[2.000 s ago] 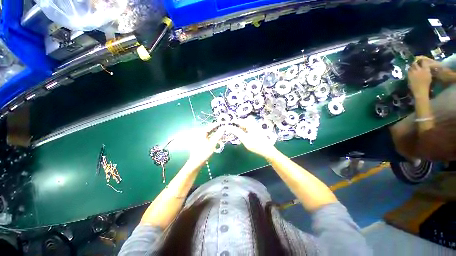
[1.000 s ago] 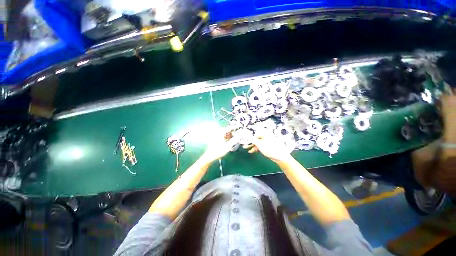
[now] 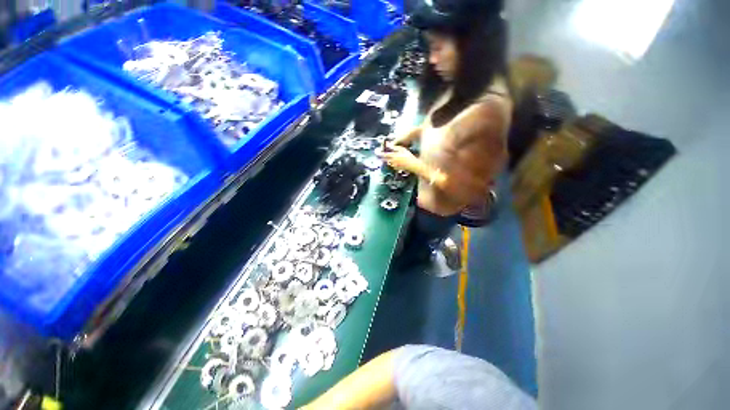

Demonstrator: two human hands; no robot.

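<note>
A large heap of whitish-grey covered stator assemblies [image 3: 284, 300] lies on the green bench [image 3: 376, 264]. They are rings with centre holes, some with thin pale leads. My right forearm [image 3: 360, 387] and grey sleeve enter at the bottom edge, beside the near end of the heap. My right hand is cut off by the lower edge. My left hand is out of the picture. What either hand holds is hidden.
Blue bins [image 3: 204, 148] with white ring covers stand above the bench at left. A dark heap [image 3: 342, 182] lies beyond the assemblies. A person [image 3: 460, 136] works farther along the bench. A black mat or tray [image 3: 612, 180] is at right.
The view has swung to the right and up along the line. Both hands have left the picture, and the small left pile is out of view. The neighbouring worker and bins now show more fully.
</note>
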